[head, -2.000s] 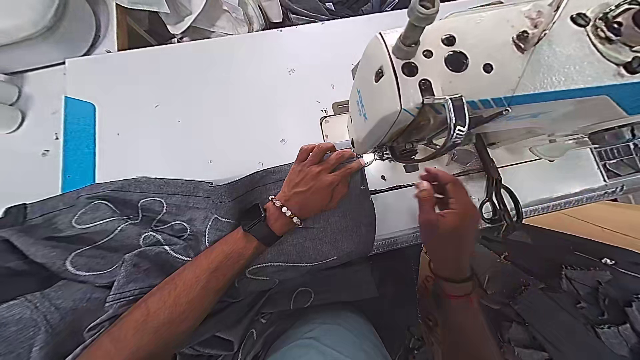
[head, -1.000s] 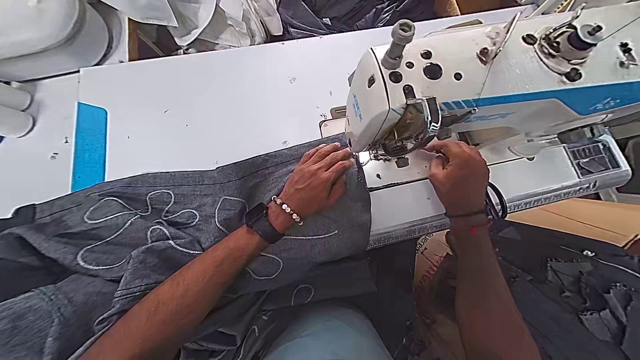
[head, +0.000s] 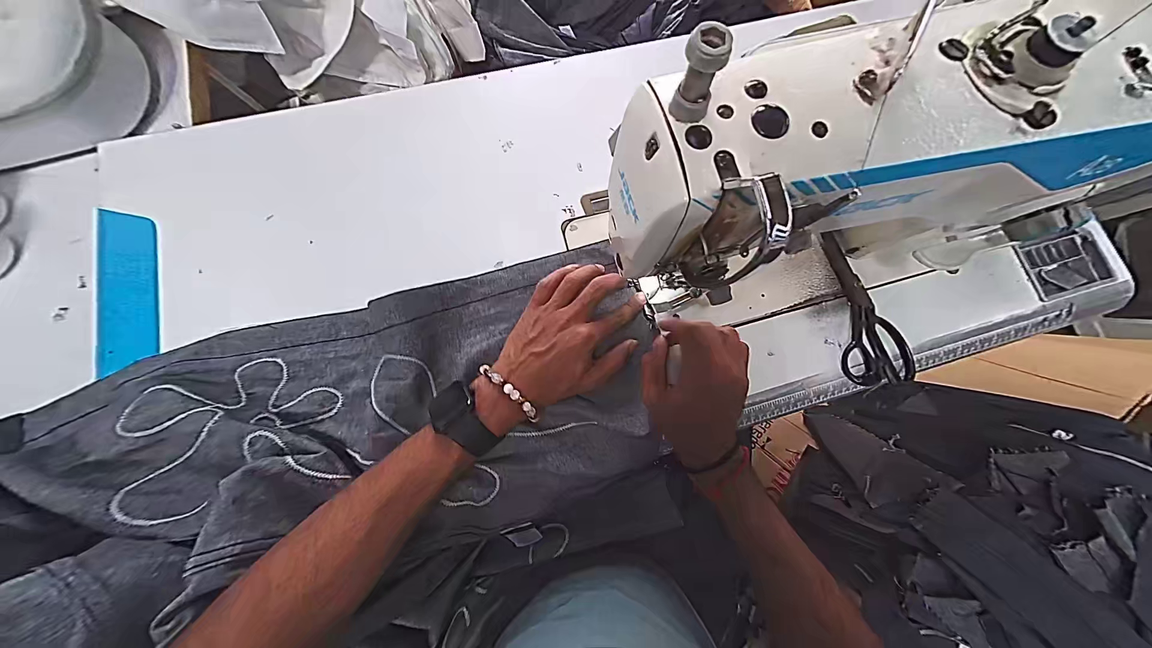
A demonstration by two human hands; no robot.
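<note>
Dark grey denim fabric (head: 315, 333) with white stitched flower outlines spreads over the left and lower part of the table, its right edge at the needle area of a white Jack sewing machine (head: 765, 126). My left hand (head: 567, 346) lies on the cloth, fingers spread, fingertips just left of the presser foot (head: 666, 292). At the fabric's right edge, in front of the foot, my right hand (head: 697, 382) has thumb and forefinger pinched together on the edge. The curled fingers hide exactly what lies between them.
Black-handled scissors (head: 873, 342) lie on the machine bed to the right. A heap of dark cloth scraps (head: 1008, 513) lies at the lower right, near cardboard (head: 1044, 373). White fabric pieces (head: 360, 45) hang beyond the table's far edge.
My right hand first moved up to the bed right of the needle, covering the scissors, and has now come back down and left to the fabric edge. My left hand has stayed on the cloth.
</note>
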